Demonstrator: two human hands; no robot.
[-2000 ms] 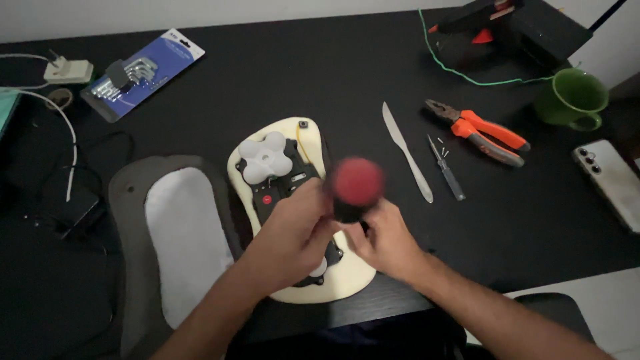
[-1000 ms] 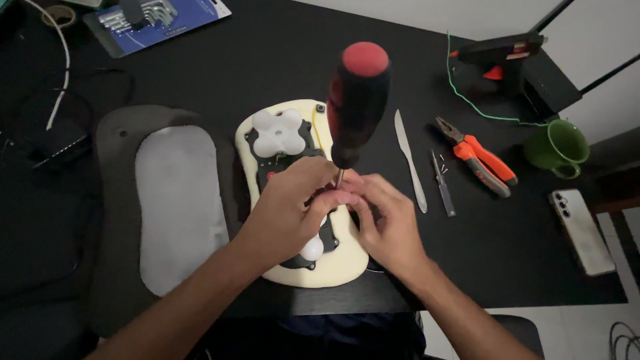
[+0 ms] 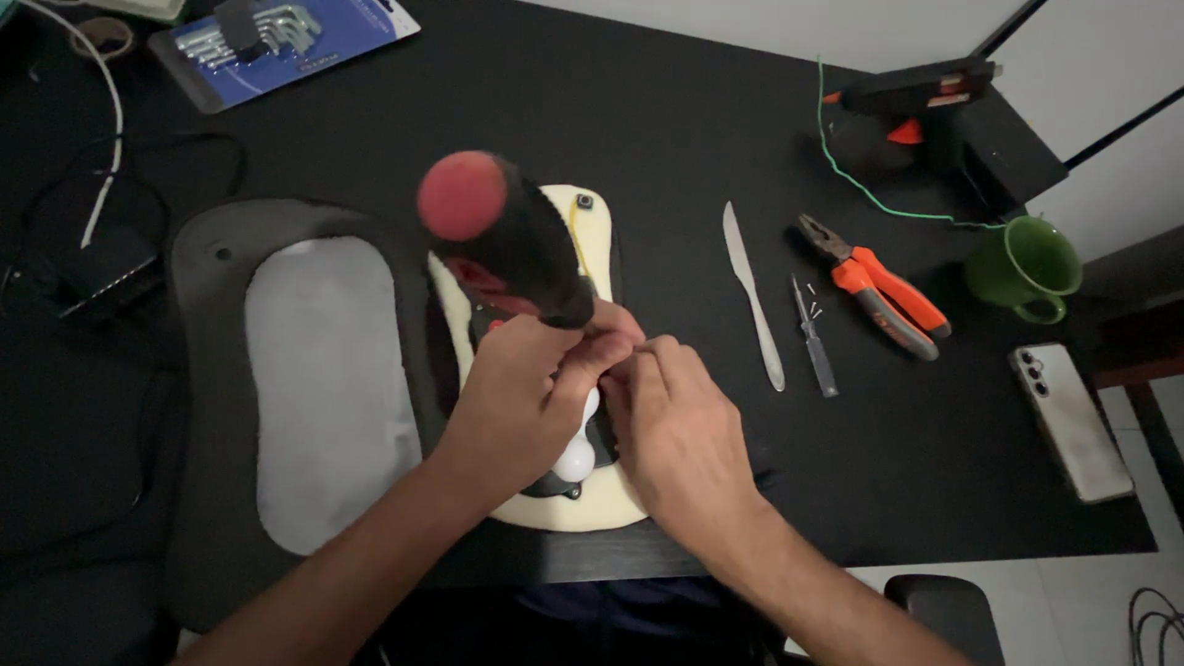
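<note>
A screwdriver with a thick black and red handle (image 3: 509,231) stands tilted over a cream foam-padded device (image 3: 573,513), its handle end toward the camera. My left hand (image 3: 532,398) is closed around its lower part, near the shaft. My right hand (image 3: 675,416) meets the left fingertips, its fingers pinched together; whether something small lies between them is hidden. Under both hands, the device shows a black inner housing, a white rounded part (image 3: 575,458) and a yellow wire (image 3: 580,242). The screwdriver's tip is hidden by the fingers.
Left lies a dark grey cover with a light grey panel (image 3: 333,388). On the right are a table knife (image 3: 754,296), a small screwdriver (image 3: 816,347), loose screws, combination pliers (image 3: 879,291), a green mug (image 3: 1024,268) and a phone (image 3: 1073,421). Behind are hex keys (image 3: 259,37) and a glue gun (image 3: 916,88).
The screwdriver's handle, more upright a second ago, now leans left over the device. Both hands stay together at its lower end. The view has shifted.
</note>
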